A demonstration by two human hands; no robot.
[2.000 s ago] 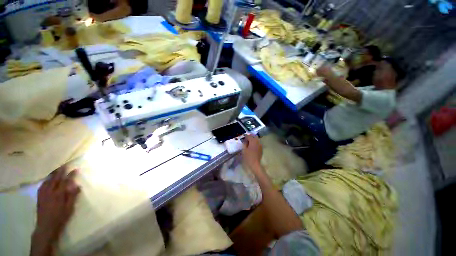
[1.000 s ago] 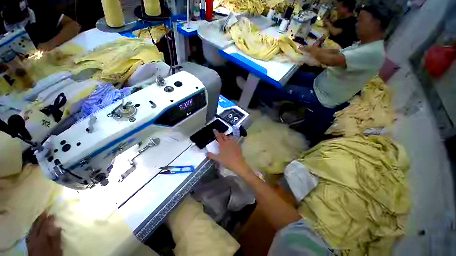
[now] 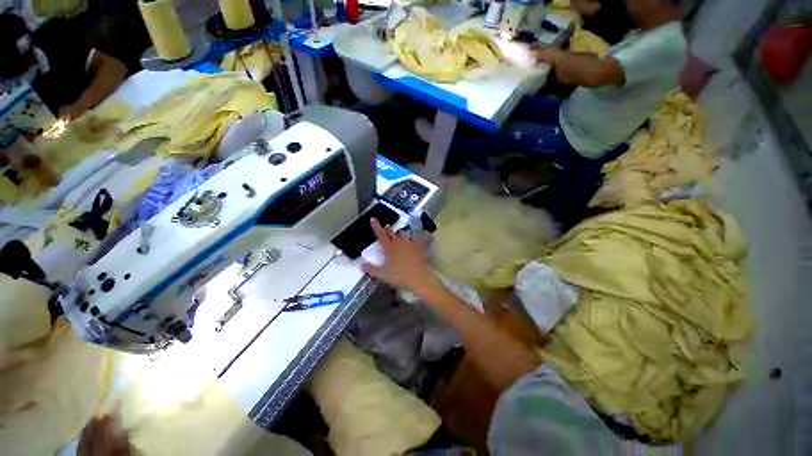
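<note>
My right hand [image 3: 398, 258] lies over the near edge of the black smartphone [image 3: 360, 233], its fingers apart and a fingertip on the dark screen. A small white box [image 3: 375, 256] is partly under this hand. My left hand [image 3: 104, 436] is cut off by the bottom edge and blurred, on the pale yellow cloth [image 3: 169, 405]; its fingers cannot be made out. The white sewing machine [image 3: 218, 214] stands behind, its lamp glaring at the head's left end. Blue thread snips [image 3: 313, 301] lie on the table.
A heap of yellow cloth [image 3: 650, 312] is at the right. Checked cloth [image 3: 174, 187] lies behind the machine. Yellow thread cones [image 3: 165, 31] stand at the back left. One person sits at another table [image 3: 472, 93] on the right; another person is at the upper left.
Since one second ago, the view has shifted slightly, and my left hand sits lower in the picture. Since two seconds ago, my right hand has moved from the white box onto the phone.
</note>
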